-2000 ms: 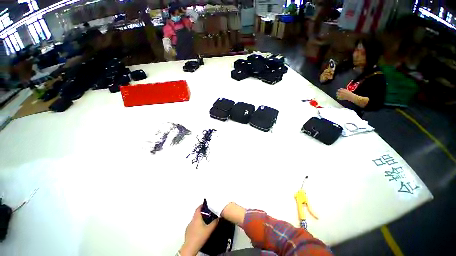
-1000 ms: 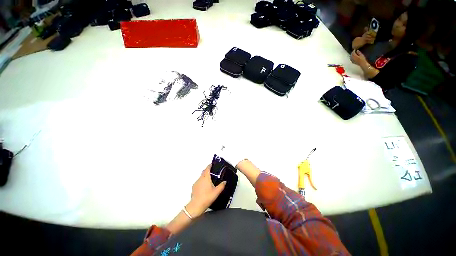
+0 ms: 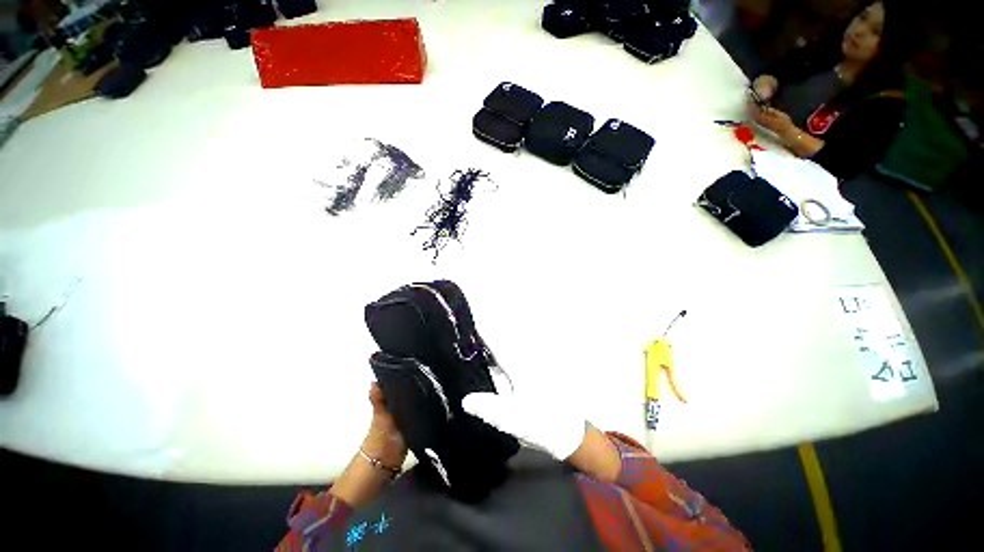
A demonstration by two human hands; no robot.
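A black zip bag (image 3: 432,377) with a pale zipper line is held upright above the table's near edge, its panels spread apart. My left hand (image 3: 385,423), bare with a bracelet, grips its lower left side, fingers partly hidden behind it. My right hand (image 3: 529,418), in a white glove, is at the bag's right side with its fingertips against it; whether it grips is hard to see. The yellow air blow gun (image 3: 657,372) lies on the table to the right, dark nozzle pointing away.
On the white table (image 3: 270,356): a tangle of black cords (image 3: 453,210), small clear packets (image 3: 372,178), a red box (image 3: 340,54), three black bags (image 3: 559,132) in a row, another bag (image 3: 749,207) at right, and piles at the back. A person (image 3: 825,102) is at the right edge.
The bag has been raised and turned, and now shows its spread panels. My right hand has moved onto its right side. The view has tilted down; the standing person at the back is out of frame.
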